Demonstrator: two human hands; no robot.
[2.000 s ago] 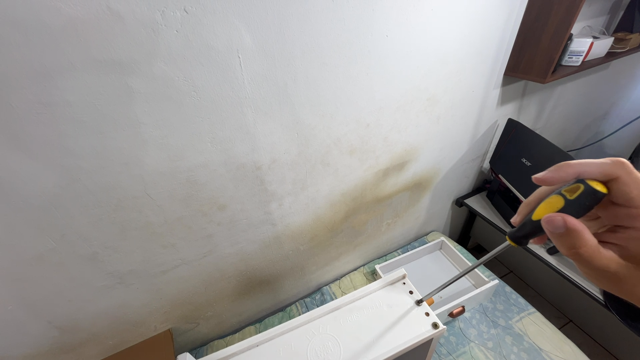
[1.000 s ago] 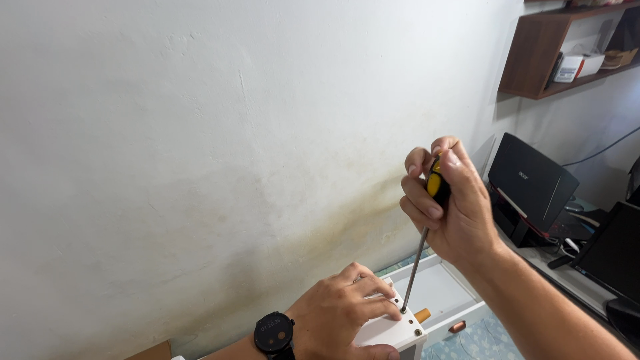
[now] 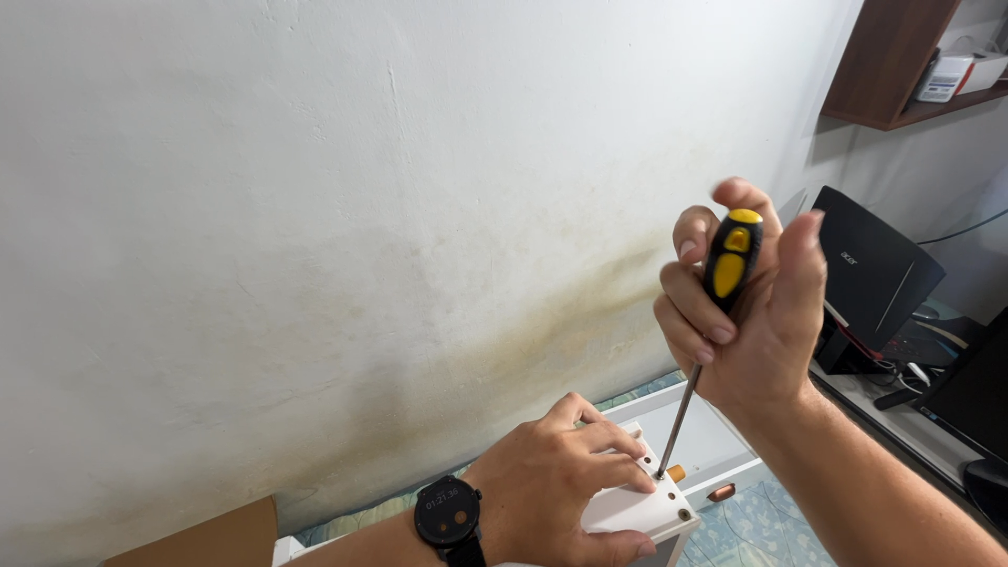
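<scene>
My right hand [image 3: 748, 315] holds a screwdriver [image 3: 732, 264] with a black and yellow handle, its thumb raised off the handle. The steel shaft slants down, and its tip meets a hole near the end of a white furniture panel [image 3: 622, 510]. Flat on that panel, beside the tip, lies my left hand [image 3: 555, 480], fingers spread; a black smartwatch [image 3: 447, 512] is on its wrist. Several holes dot the panel's end. An orange-brown cylindrical piece [image 3: 676, 473] sticks out near the tip. Behind is a white drawer [image 3: 713, 478] with a copper-coloured handle [image 3: 721, 492].
A stained white wall [image 3: 354, 236] rises behind the patterned bed cover [image 3: 776, 520]. At lower left is a piece of brown cardboard [image 3: 213, 539]. An open Acer laptop [image 3: 878, 268] and a dark monitor [image 3: 972, 394] stand at right, below a brown wall shelf [image 3: 890, 63].
My left hand, out of view two seconds ago, has come onto the white panel. My right hand has moved left, and the screwdriver has gone from slanted to steeper. Its fingers have since loosened around the handle.
</scene>
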